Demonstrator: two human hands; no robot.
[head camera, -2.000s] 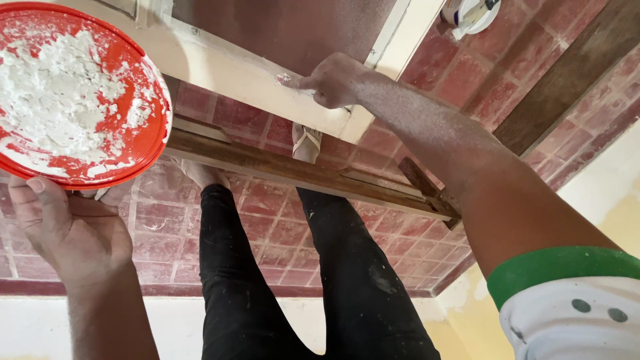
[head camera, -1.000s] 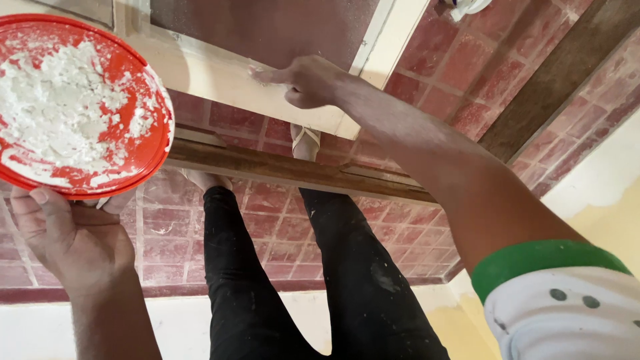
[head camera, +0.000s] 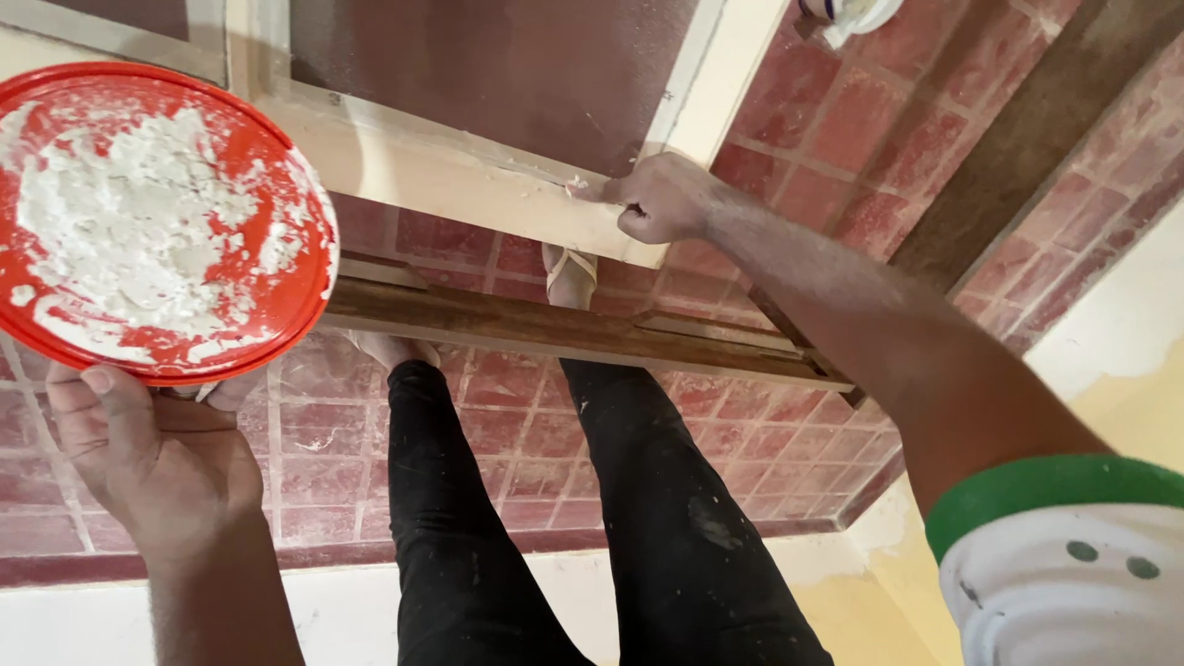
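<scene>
My left hand (head camera: 166, 462) grips the lower rim of a round red plastic lid (head camera: 250, 324), on which lies a heap of crumbly white putty (head camera: 129, 222). My right hand (head camera: 661, 199) is curled, with its index finger stretched out to the left and touching the cream-painted frame (head camera: 499, 208). Bits of white putty (head camera: 575, 188) are at that fingertip, beside the joint between the frame and a dark reddish-brown panel (head camera: 481, 74). Whether the right hand pinches anything is not clear; its thumb is mostly hidden.
A long brown wooden beam (head camera: 518, 324) crosses below the frame, over my legs and feet. Another dark wooden board (head camera: 1008, 139) slants at the right. Red floor tiles (head camera: 499, 379) lie beneath. A white container (head camera: 865, 18) stands at the top right, near a white and yellow wall (head camera: 1110, 407).
My right hand has moved along the lower bar of the frame, leftward first and then back to the right, toward the corner. The left hand still holds the red lid.
</scene>
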